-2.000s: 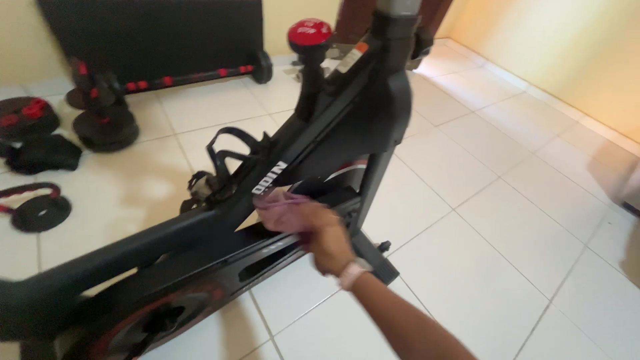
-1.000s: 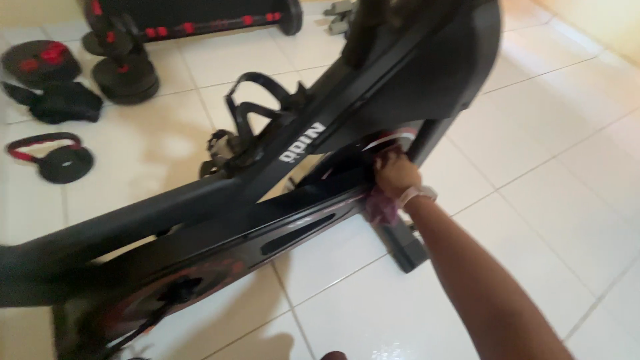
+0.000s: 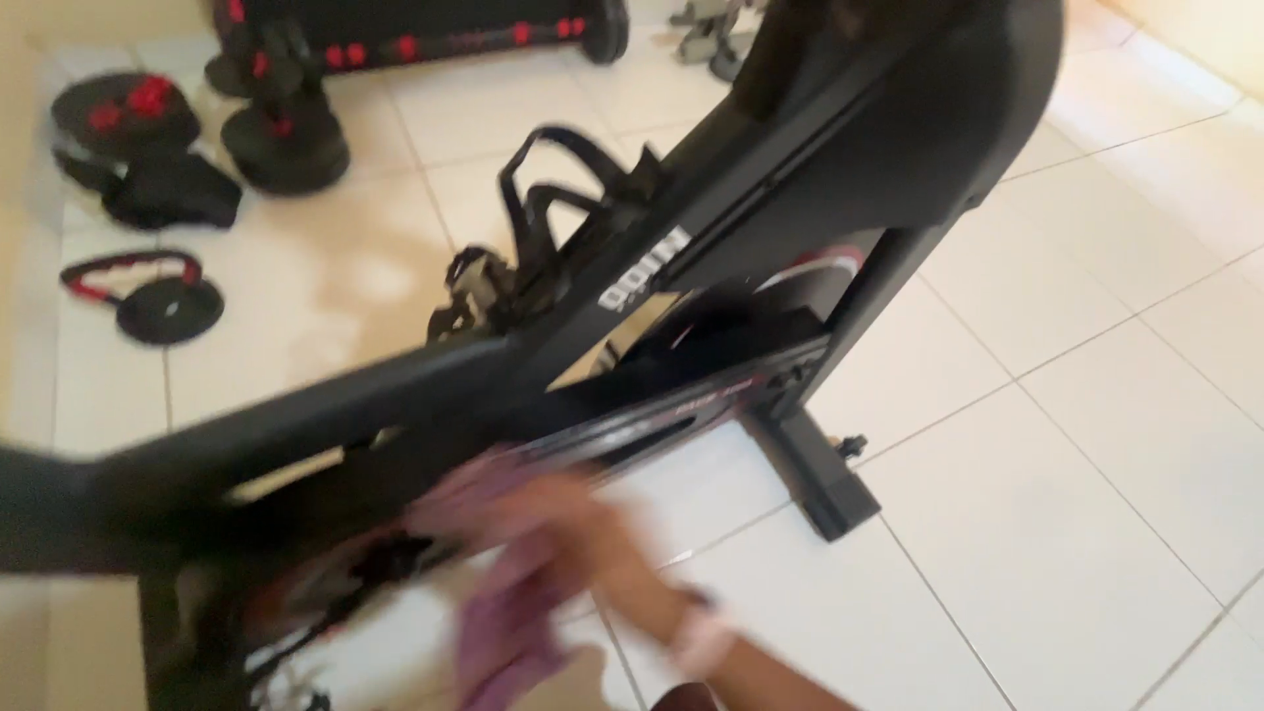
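Note:
My right hand (image 3: 583,523), blurred by motion, grips a purple cloth (image 3: 513,622) beside the lower side cover (image 3: 632,434) of a black exercise bike. Part of the cloth lies at the cover, and the rest hangs below my fingers. A pale band circles the wrist. The bike's sloping frame (image 3: 770,188) rises to the right, with a black bottle cage (image 3: 538,188) on its far side. The flywheel (image 3: 820,286) shows partly behind the frame. My left hand is out of sight.
On the tiled floor at the left lie a kettlebell-style weight (image 3: 170,306), weight plates (image 3: 126,111), a black cloth-like item (image 3: 173,193) and an upright dumbbell (image 3: 286,148). A black rack or bench (image 3: 425,30) stands behind. The bike's front foot (image 3: 815,474) reaches out over the tiles.
My right hand, with the purple cloth, has moved from beside the flywheel back along the lower cover, to the left and nearer to me.

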